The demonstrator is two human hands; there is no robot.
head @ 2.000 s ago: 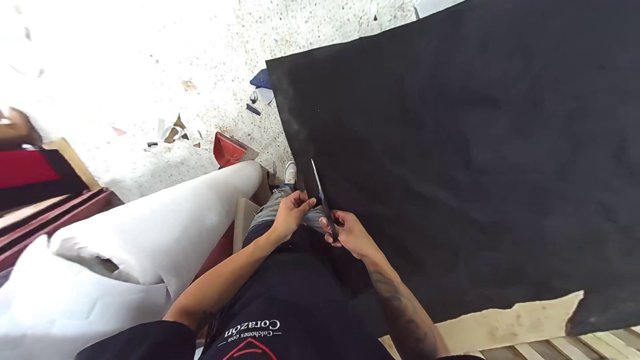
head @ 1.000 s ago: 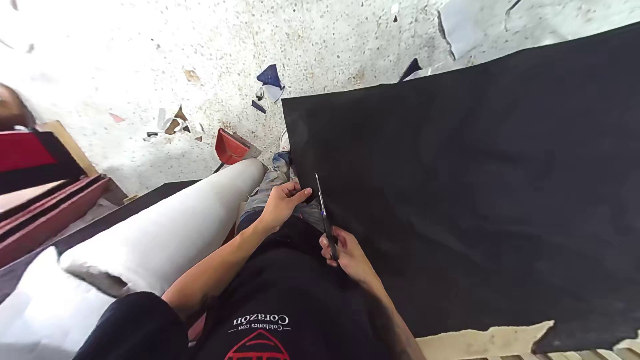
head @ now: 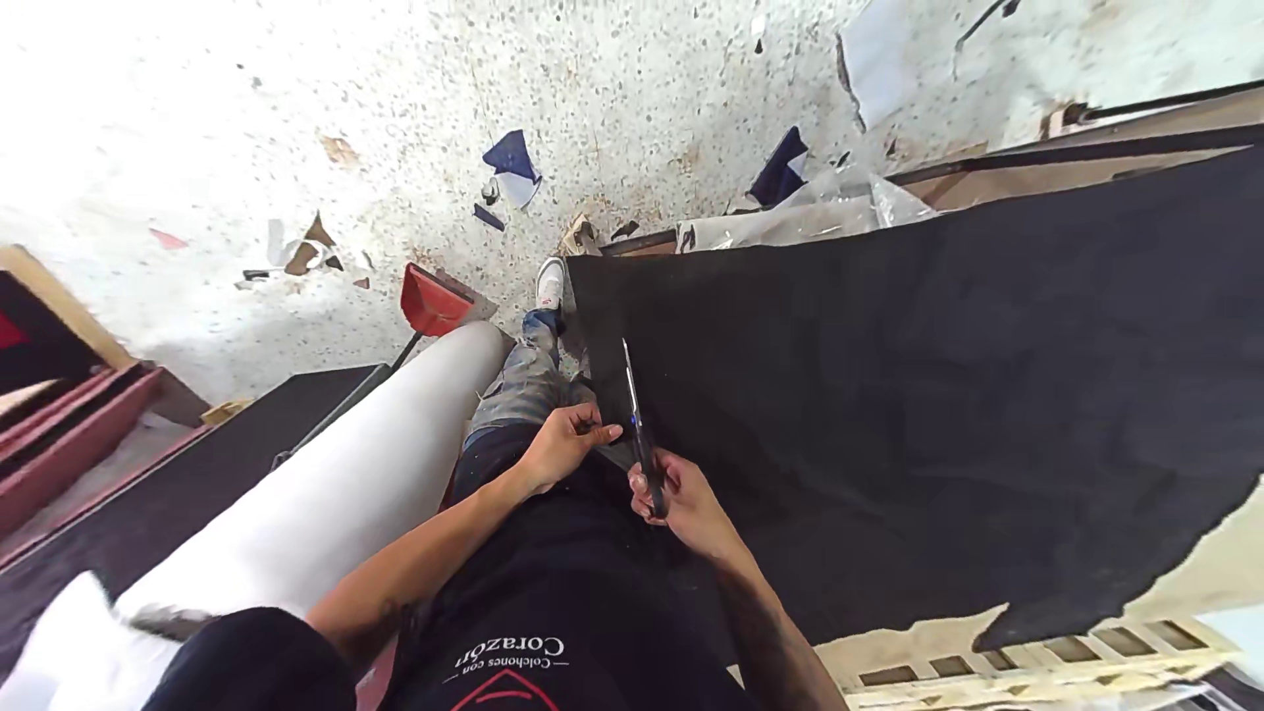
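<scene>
My right hand (head: pixel 676 494) is closed around the black handles of a pair of scissors (head: pixel 640 425), whose blades point away from me over the near left part of a large black fabric sheet (head: pixel 908 395). Left of the scissors, my left hand (head: pixel 575 439) has thumb and fingertips pinched together near the sheet's left edge. Whether a bit of the fabric is between those fingers I cannot tell. The sheet lies over a low wooden frame (head: pixel 1057 647), its lower edge ragged.
A thick white roll (head: pixel 336 484) slants along my left side, by a red dustpan (head: pixel 433 301). Blue fabric scraps (head: pixel 512 158) lie on the speckled floor. Clear plastic (head: pixel 820 217) shows beyond the sheet's far edge. Pink-edged boards (head: pixel 74 449) are at far left.
The sheet's far left corner sits lower in view, and plastic and part of a frame now show beyond it. The view has shifted. The scissors stay in my right hand.
</scene>
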